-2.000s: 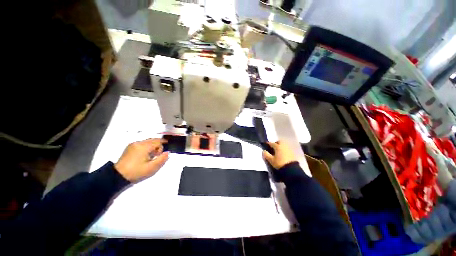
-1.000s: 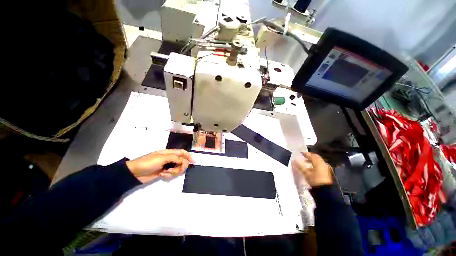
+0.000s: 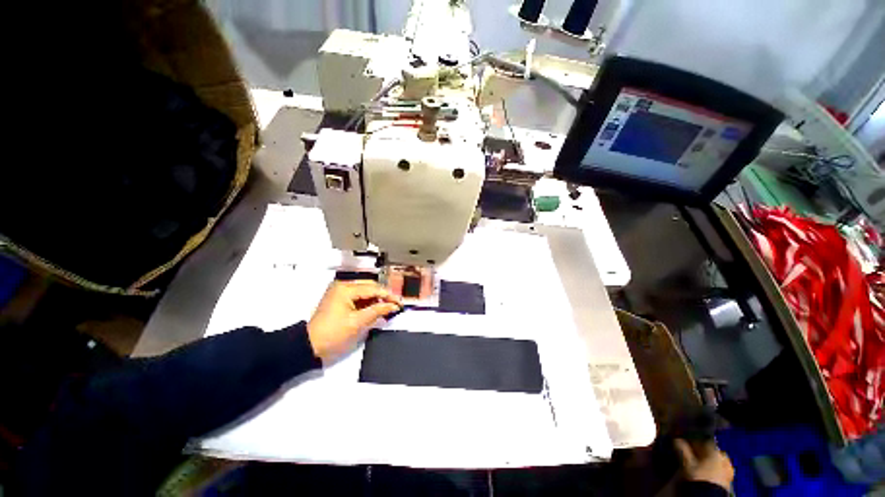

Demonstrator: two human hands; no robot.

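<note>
A black cut panel (image 3: 450, 361) lies flat on the white cover sheet (image 3: 291, 413), in front of the sewing head. A black fabric strip (image 3: 462, 297) lies under the reddish-copper presser clamp (image 3: 412, 283) and sticks out on its right. My left hand (image 3: 347, 318) is beside the clamp's front left, thumb and finger pinched on a tiny dark piece, apparently a small patch (image 3: 396, 309). My right hand (image 3: 706, 464) is low at the right, off the table, by the brown carton (image 3: 652, 359). Something dark is at its fingers; its grip is unclear.
The cream-white pattern sewing machine (image 3: 419, 199) stands behind the clamp. A control screen (image 3: 670, 136) is at upper right. A large carton (image 3: 228, 87) of small black pieces is at left. Red material (image 3: 810, 311) is at far right, with a blue bin (image 3: 776, 471) below.
My right hand has moved off the table to the lower right, and the slanting strip beside the clamp is gone from the table. My left hand has moved right and up to the clamp.
</note>
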